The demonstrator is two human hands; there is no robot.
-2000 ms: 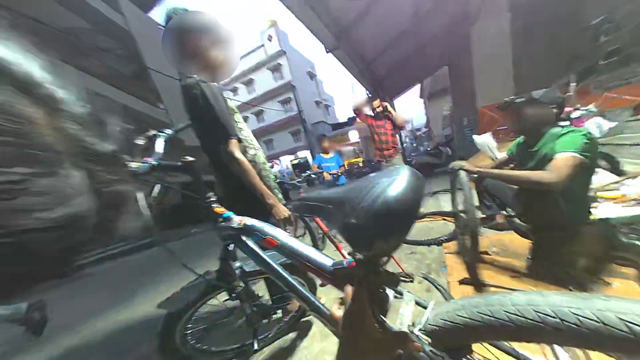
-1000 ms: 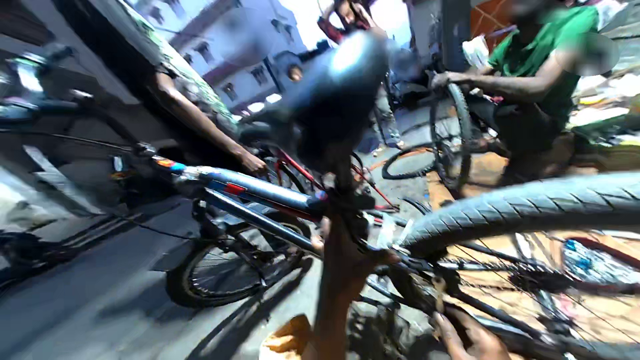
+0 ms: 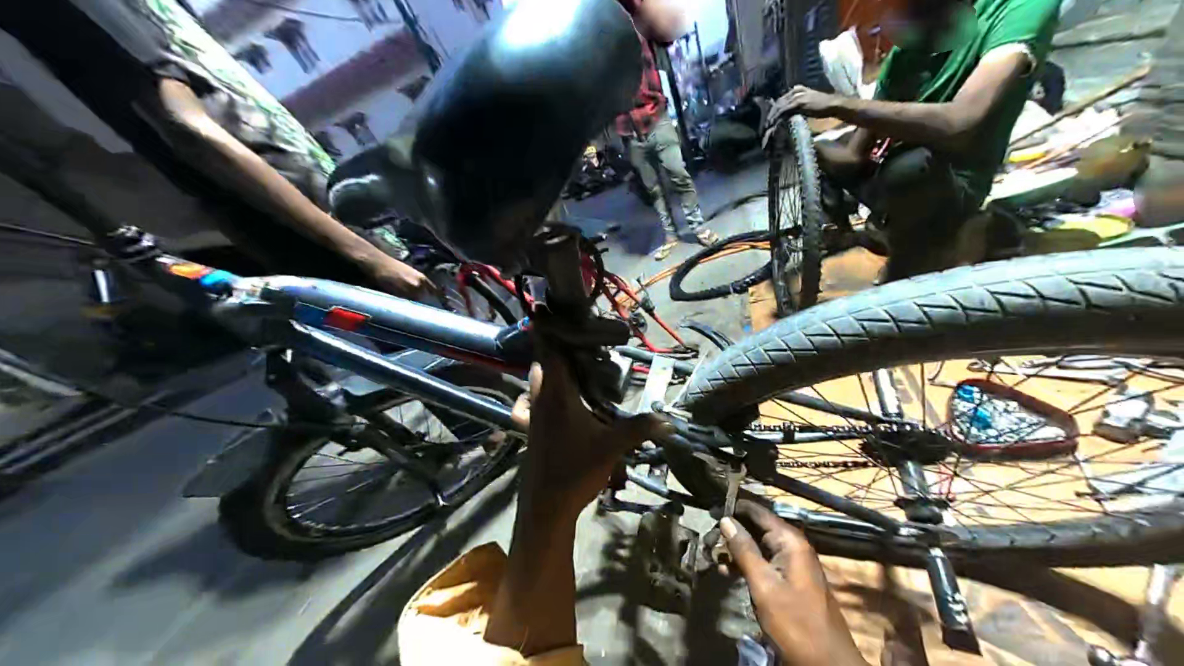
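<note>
A bicycle with a blue-grey frame leans across the view, its black saddle above my hands. My left hand grips the frame around the seat tube, just under the seatpost clamp. In my right hand a metal wrench is pinched between thumb and fingers. The wrench's upper end meets the bike near the chainstays, ahead of the rear wheel; what exactly it touches is too small to tell. The rear tyre rises at the right, with the chain and hub inside its rim.
At the upper right a crouching person in green holds an upright wheel. Another person's forearm reaches in at the left, near a red bicycle frame. A red-rimmed tray of small parts lies behind the spokes.
My right hand, out of sight two seconds ago, is now at the bike with the wrench. My left hand remains on the frame. The view has tipped down toward the rear wheel.
</note>
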